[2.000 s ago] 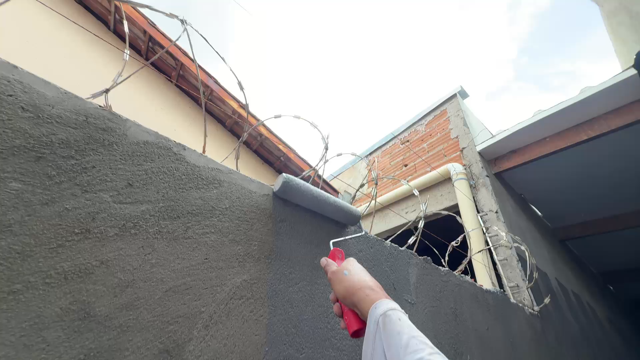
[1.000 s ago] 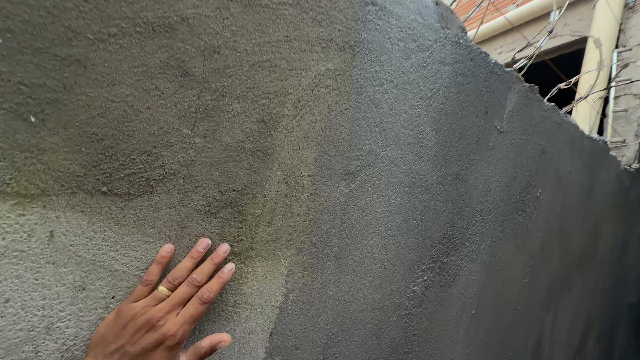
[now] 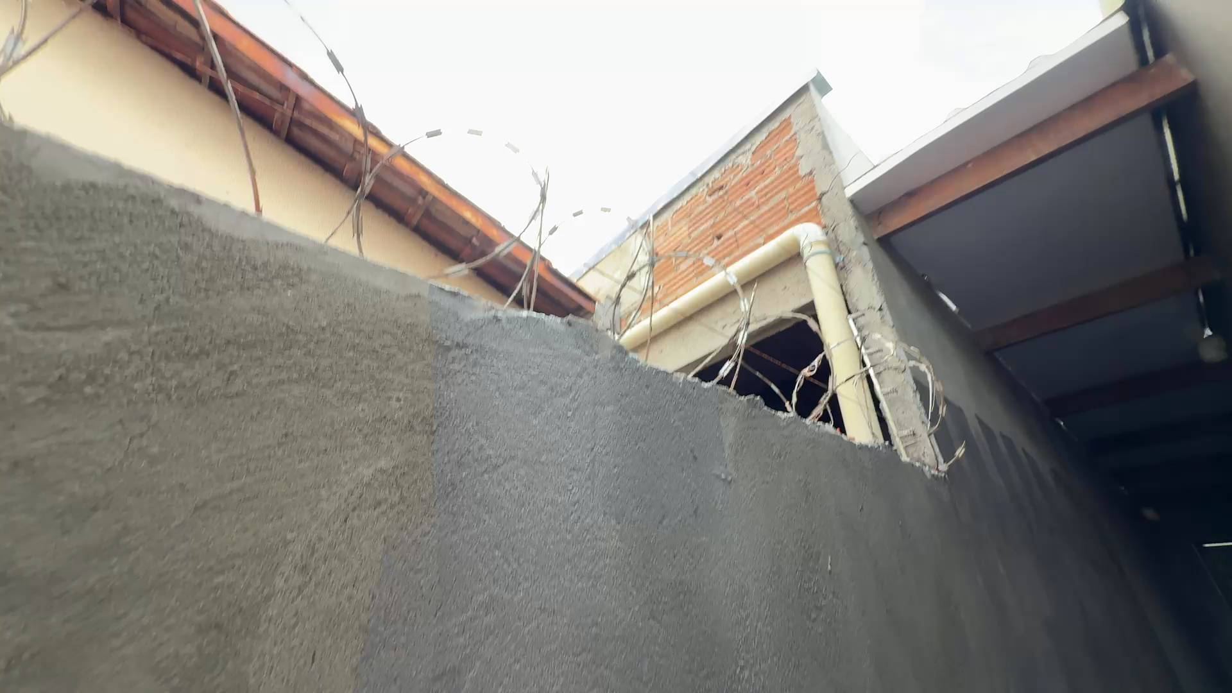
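Neither of my hands shows in the head view now, and no paint roller is in sight. A rough rendered wall [image 3: 241,404] fills the lower part of the view. Its left part is bare brownish grey. From the middle rightwards the wall has a darker, bluish-grey coated area [image 3: 577,481], with a fairly upright border between the two. The coating reaches the wall's uneven top edge [image 3: 568,325] near the middle.
Coils of razor wire [image 3: 361,183] run along the wall top. Behind stand a tiled roof eave [image 3: 385,164], a brick wall [image 3: 741,207] and a cream plastic pipe [image 3: 837,337] beside a dark opening. A roof with wooden beams [image 3: 1039,144] overhangs at the right.
The hand with the red-handled paint roller, seen two seconds ago at the wall top, and the open hand seen against the wall one second ago are both out of view. The view has tilted back up.
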